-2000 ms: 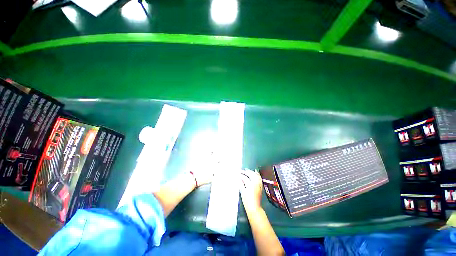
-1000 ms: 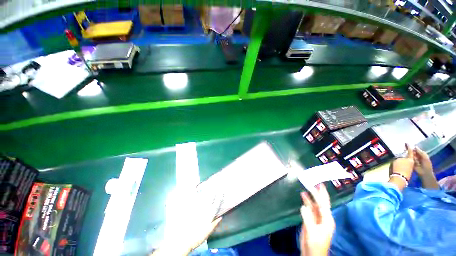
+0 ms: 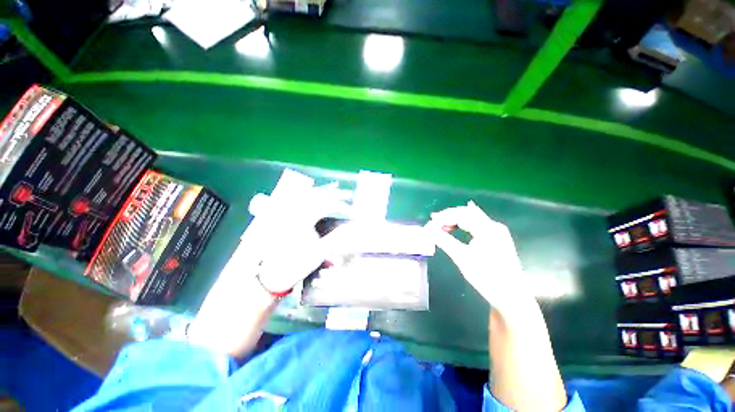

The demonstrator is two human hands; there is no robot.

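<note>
A retail box [image 3: 367, 283], its near face pale with glare, lies crosswise close to my body. My left hand [image 3: 302, 245], washed out, is on the box's left part and grips it. My right hand [image 3: 483, 253] is at its right end, thumb and finger curled together near the corner; glare hides whether they pinch anything. A bright white band between the hands cannot be told apart as box face or strip. A white label strip [image 3: 372, 193] shows beyond the box, and its near end sticks out below. Another white strip [image 3: 294, 187] lies left, partly under my left arm.
Black boxes with red tool pictures [image 3: 68, 173] stand at the left. Stacked boxes with black picture ends [image 3: 645, 282] stand at the right, beside a blue sleeve [image 3: 685, 390]. A brown carton [image 3: 60, 318] with clear plastic is below left. A green rail [image 3: 322, 87] crosses behind.
The view has swung back from the right. The box has come nearer my body and lies crosswise over the strip. My right hand has moved from a loose white piece at the right to the box's end.
</note>
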